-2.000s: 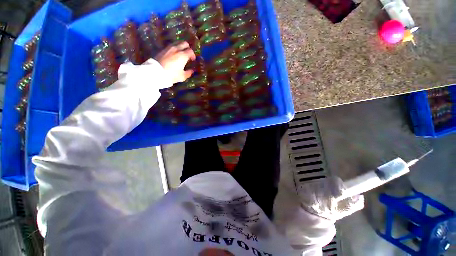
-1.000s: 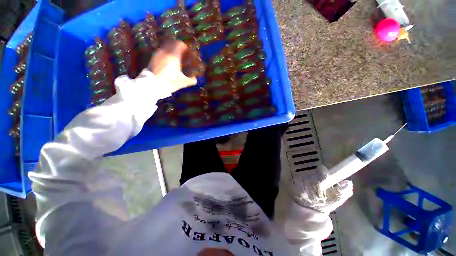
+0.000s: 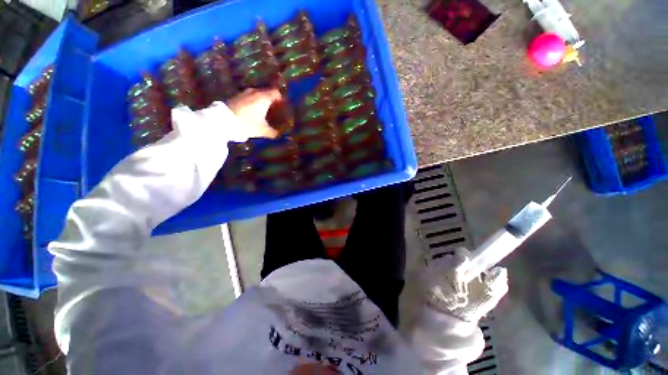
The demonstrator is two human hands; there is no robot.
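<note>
My bare left hand [image 3: 256,111] is over the blue plastic tray [image 3: 293,198], its fingers on an amber-red soft moulded piece [image 3: 280,117] beside a gap in the rows. Its fingertips are partly hidden by the piece. Glossy pieces with green glitter [image 3: 355,110] fill the tray in tight rows. My gloved right hand [image 3: 469,286] is shut around a syringe [image 3: 505,238] at the lower right, away from the tray. Its needle [image 3: 558,192] points up and to the right.
A speckled bench [image 3: 476,102] holds a dark red packet [image 3: 463,16], a pink ball [image 3: 547,50] and a spare syringe [image 3: 554,20]. A second blue tray [image 3: 58,212] is at far left. A lower blue crate [image 3: 597,165] and blue stool [image 3: 611,318] are at right.
My left hand first reached onto the rows, then took hold of a piece, and is now slightly lower with it. My right hand has brought the syringe left and tilted its needle more upward.
</note>
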